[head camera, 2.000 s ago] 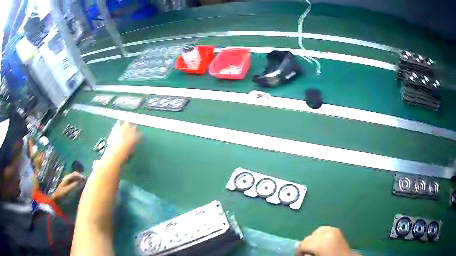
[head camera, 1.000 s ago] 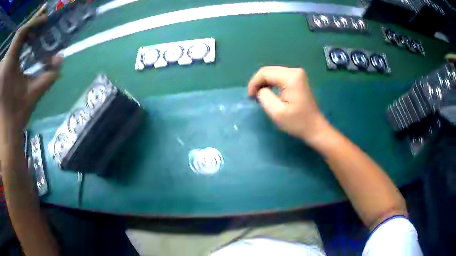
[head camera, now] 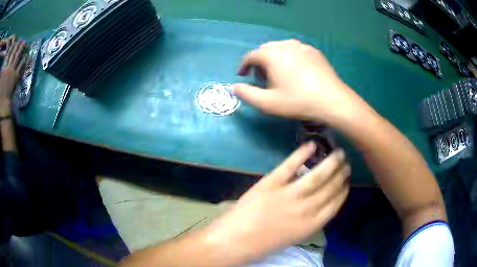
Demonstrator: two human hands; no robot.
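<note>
Clear ringed discs (head camera: 217, 98) lie on the green mat in front of me, seemingly overlapping. My right hand (head camera: 287, 78) is over the mat just right of them, its thumb tip at their right edge and its fingers curled apart. I cannot tell whether it holds something small. My left hand (head camera: 306, 187) is near the bench's front edge, below my right wrist. Its fingers are on a dark, blurred part (head camera: 320, 143) with a shiny spot, partly hidden by the fingers and the right forearm.
A tall stack of frames (head camera: 104, 44) stands at upper left, with a thin rod tool (head camera: 61, 106) beside it. Another person's hand (head camera: 11, 65) touches a three-hole plate (head camera: 27, 78) at far left. Finished units (head camera: 417, 52) and a bundle of frames on edge (head camera: 444, 107) are at right.
My left hand has come from the far left to the front edge, onto the dark part. My right hand has moved beside the clear discs. The view has shifted down and right.
</note>
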